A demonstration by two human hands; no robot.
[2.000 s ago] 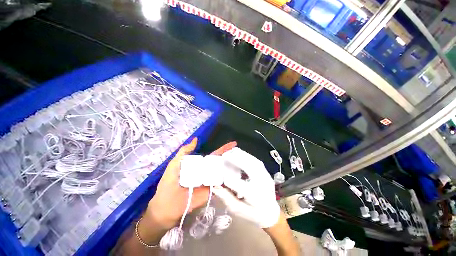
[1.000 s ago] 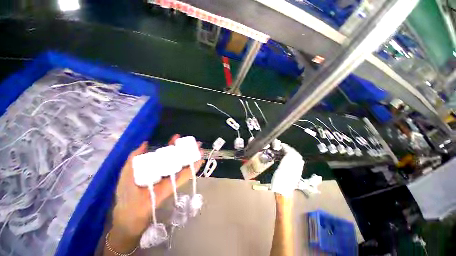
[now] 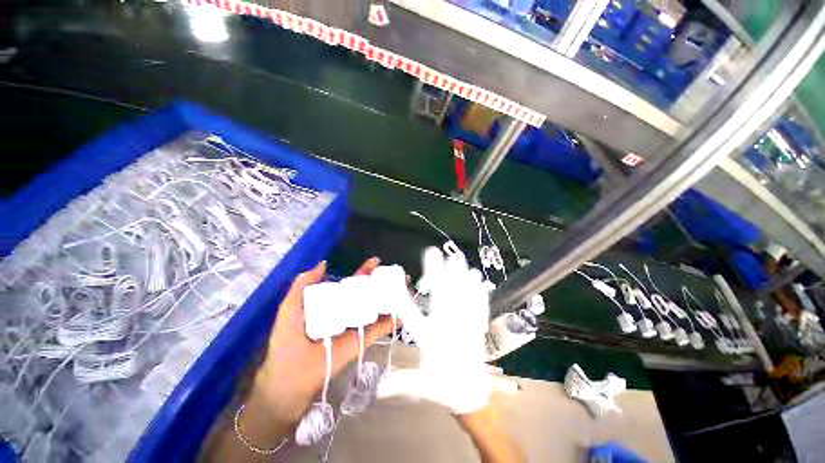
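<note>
My left hand [image 3: 294, 366], bare with a bracelet, holds several white power adapters [image 3: 355, 303] side by side in a row. Their coiled cables [image 3: 360, 387] hang below. My right hand [image 3: 448, 339], in a white glove, is raised beside the right end of the row; it is overexposed, and whether it touches or grips an adapter cannot be told. A blue tote [image 3: 203, 380] at the left holds adapters along its edges and heaped white cords [image 3: 99, 316] in the middle.
Beyond the beige bench [image 3: 543, 425], a dark green conveyor [image 3: 380, 203] carries corded adapters [image 3: 665, 327]. A metal post [image 3: 651, 194] slants over it. A bottle [image 3: 513, 330] stands at the post's foot. A crumpled white piece [image 3: 594, 389] and a blue box [image 3: 617, 453] are at the right.
My gloved right hand has moved from near the bottle back to the adapter row. My left hand still holds the adapters. The camera view has shifted.
</note>
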